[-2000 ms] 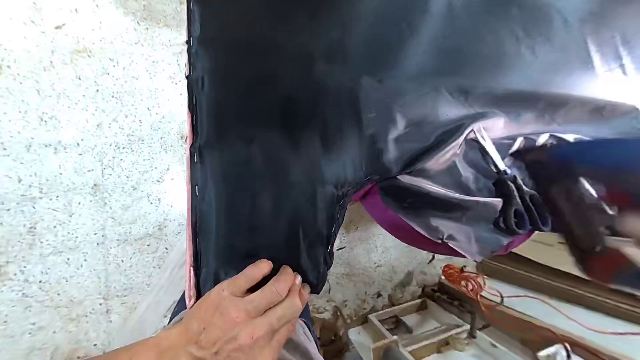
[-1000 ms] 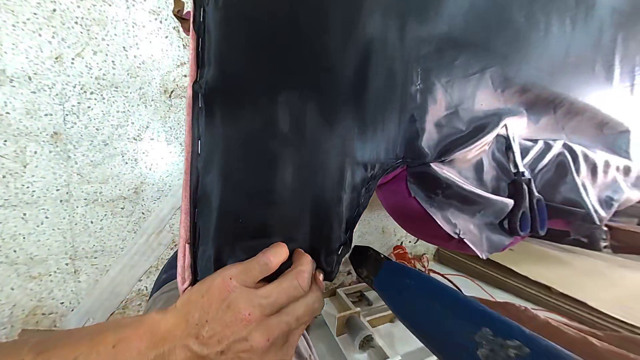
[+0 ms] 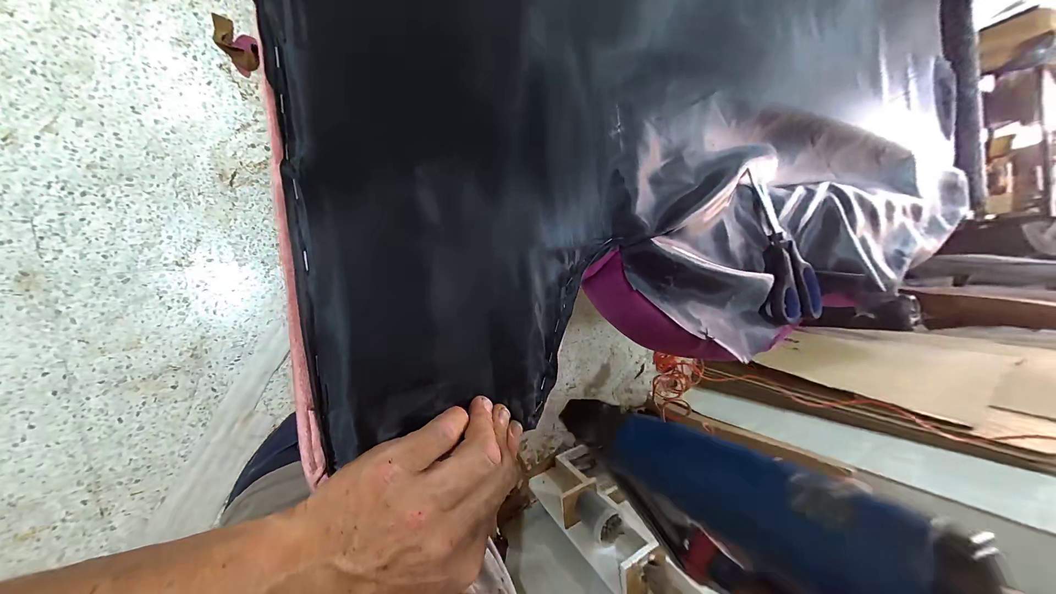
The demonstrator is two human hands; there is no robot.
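Note:
My left hand point(image 3: 437, 487) pinches the bottom edge of a black lining fabric point(image 3: 429, 206), its fingertips folded over the cloth. The fabric lies stretched over a padded panel, with staples along its left edge and its curved right edge. Pink cloth point(image 3: 289, 272) borders the left side; magenta cloth point(image 3: 635, 313) shows under the curve. A pair of scissors with black and blue handles point(image 3: 790, 285) lies on the loose, shiny folds. Below the curved edge, close to the fabric's lower corner, is a blue staple gun point(image 3: 726, 470) with a dark nose. My right hand cannot be seen.
Speckled terrazzo floor point(image 3: 124, 247) lies at the left, with a small brown and pink scrap point(image 3: 235, 45) near the panel's edge. A compartmented wooden box point(image 3: 569, 487) stands below. Tangled orange cord point(image 3: 676, 379) runs over boards point(image 3: 932, 363) at the right.
The blue tool has come from the right side to below the curved edge, near the lower corner. My left hand keeps its hold at the bottom edge. The view has shifted.

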